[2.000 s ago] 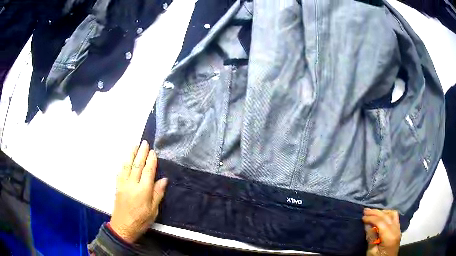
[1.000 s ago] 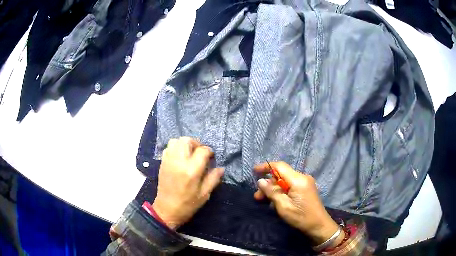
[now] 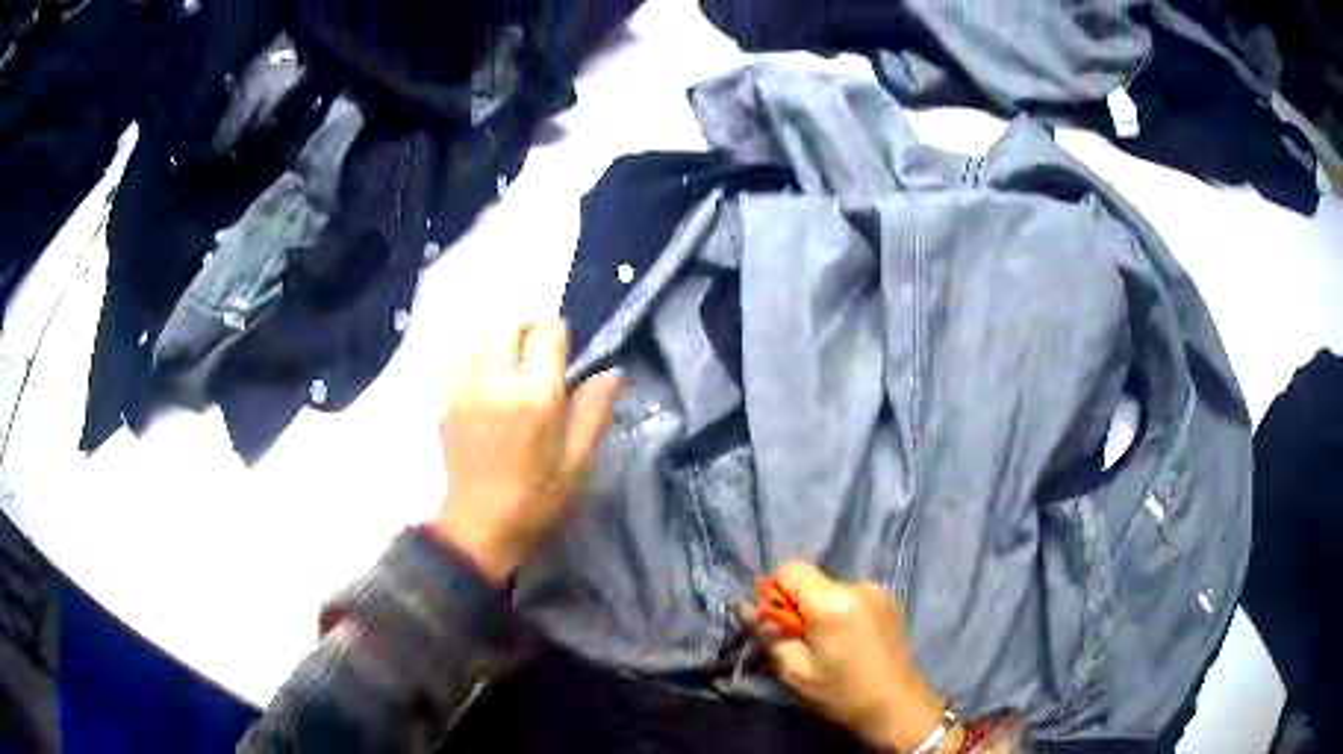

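The denim jacket (image 3: pixel 987 368) lies spread on the white table, pale grey inside facing up, with its dark hem band at the bottom edge of the picture. My left hand (image 3: pixel 516 442) is at the jacket's left edge, slightly blurred; whether its fingers pinch the cloth is not clear. My right hand (image 3: pixel 840 648) is low in the middle over the grey cloth, closed around the orange-handled thread snips (image 3: pixel 781 604). The blades are blurred against the cloth near the hem.
Another dark jacket (image 3: pixel 354 280) with white buttons lies at the upper left of the white table (image 3: pixel 192 545). More dark and grey garments (image 3: pixel 1031 52) lie at the top right, with a white tag. Dark cloth is at the right edge. Something blue is below the table at lower left.
My left hand has moved up along the jacket's left edge. My right hand has moved slightly down with the snips. The jacket sits lower in view, and more of its top shows.
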